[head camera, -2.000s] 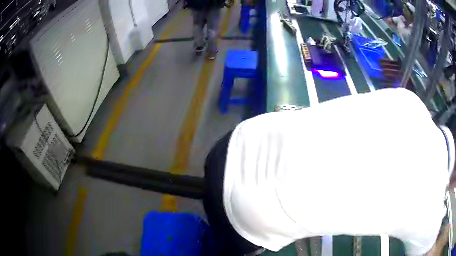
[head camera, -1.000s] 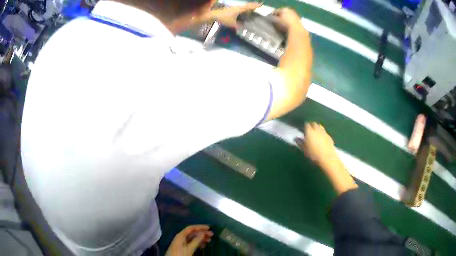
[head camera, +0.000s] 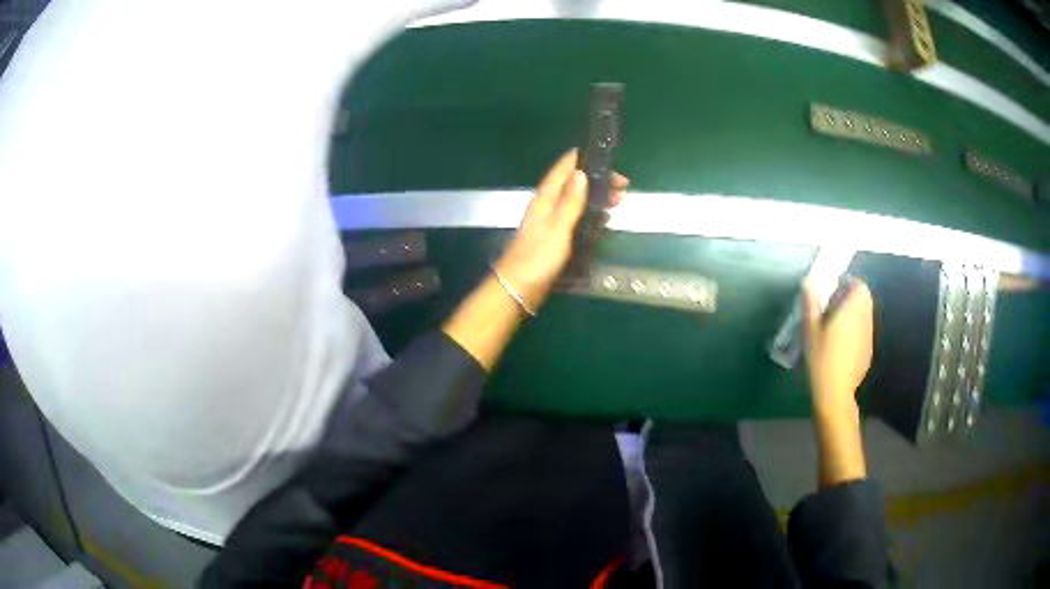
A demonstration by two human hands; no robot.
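My left hand, with a thin bracelet at the wrist, holds a dark grey bar upright over the pale guide rail. My right hand holds a slim pale strip at a slant, its upper end near the rail. A grey-tan bar with a row of round studs lies on the green worktop between my hands, its left end by my left hand. A block of stacked bars with dotted faces stands right of my right hand.
A person in a white shirt is close at my left. Two bars lie beside that person. Beyond the rail, the green belt carries bars. A brass-coloured block stands on the far rail.
The view has turned down to the worktop. My left hand now holds a dark bar and my right hand a pale strip. The person in white is now further left in view.
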